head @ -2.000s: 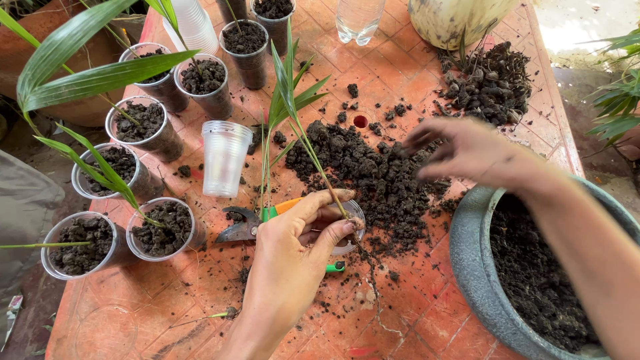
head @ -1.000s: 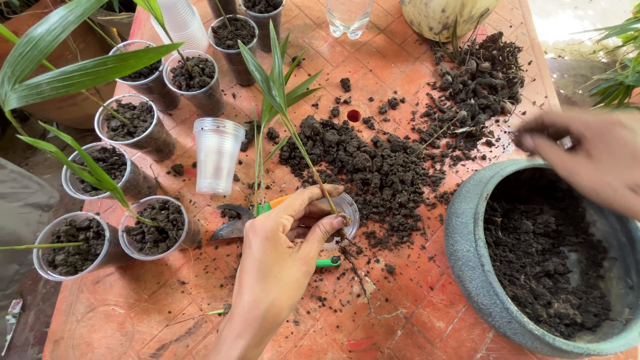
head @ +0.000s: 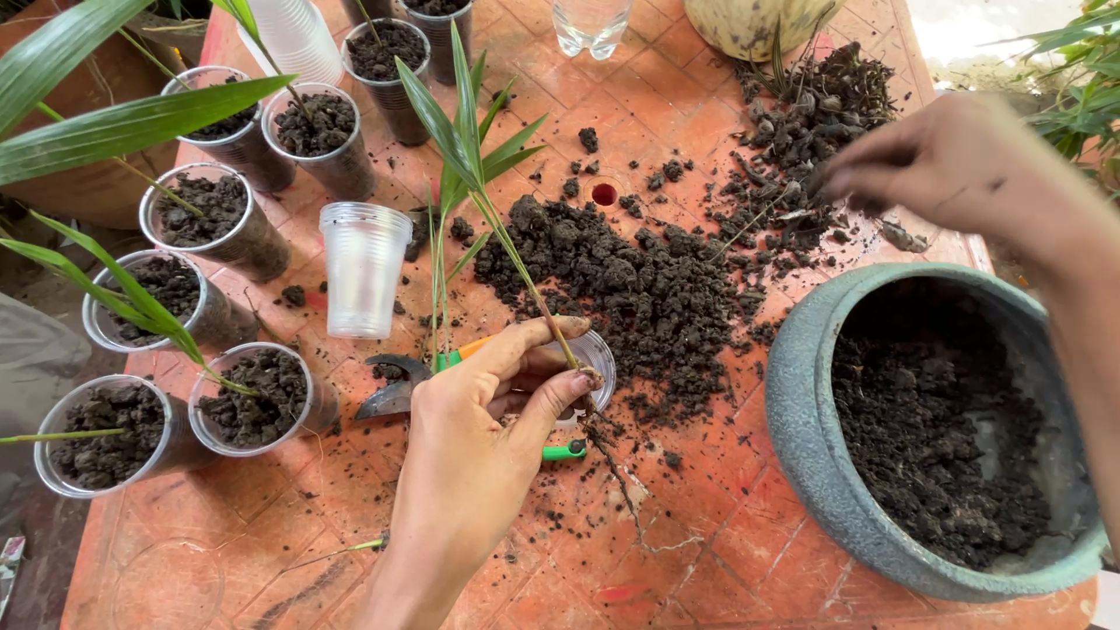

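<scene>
My left hand [head: 490, 437] pinches a palm seedling [head: 522, 254] at its stem base, with thin roots hanging below over the table. Behind those fingers is a clear plastic cup [head: 600, 359], partly hidden. Pruning shears [head: 394, 398] with green and orange handles lie beneath the same hand. My right hand [head: 927, 166], blurred, is over the right edge of a heap of roots and dark debris [head: 814, 114]; whether its fingers hold anything is unclear. A pile of loose soil [head: 630, 289] lies between the hands. The grey-green pot [head: 801, 420] at the right contains more soil.
Several soil-filled plastic cups [head: 254, 398], some with seedlings, line the left side of the orange table [head: 306, 560]. An upturned stack of clear cups [head: 363, 271] stands near them. A clear bottle base [head: 591, 26] and a mottled pale container [head: 757, 26] are at the back.
My right hand moved from above the soil pile out over the pot's far side, then back to the debris heap. My left hand keeps hold of the seedling.
</scene>
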